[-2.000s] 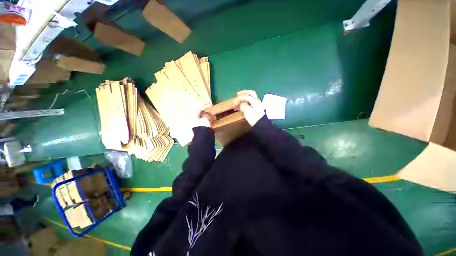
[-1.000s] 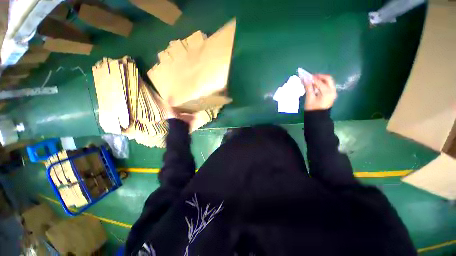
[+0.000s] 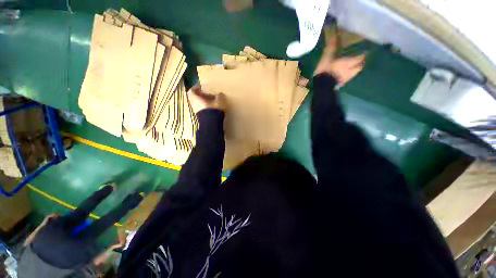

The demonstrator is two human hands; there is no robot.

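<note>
My left hand is at the left edge of the nearer pile of flat tan box blanks, with its thumb over the top blank and its fingers at the edge. A second, fanned pile of blanks lies to its left, notched edges showing. My right hand is stretched out towards the bench, with its fingers spread. A tan box, partly in shadow, is just beyond its fingertips. Whether a finger touches the box is unclear.
The white-topped workbench runs across the upper right, with a white leg. A blue-framed trolley stands at the left. Another person is bent low at the bottom left. A large open carton is at the right edge.
The view has turned towards the bench. My right hand has moved from the white papers to beside the bench and holds no paper. The blank raised by my left hand now lies flatter on the pile.
</note>
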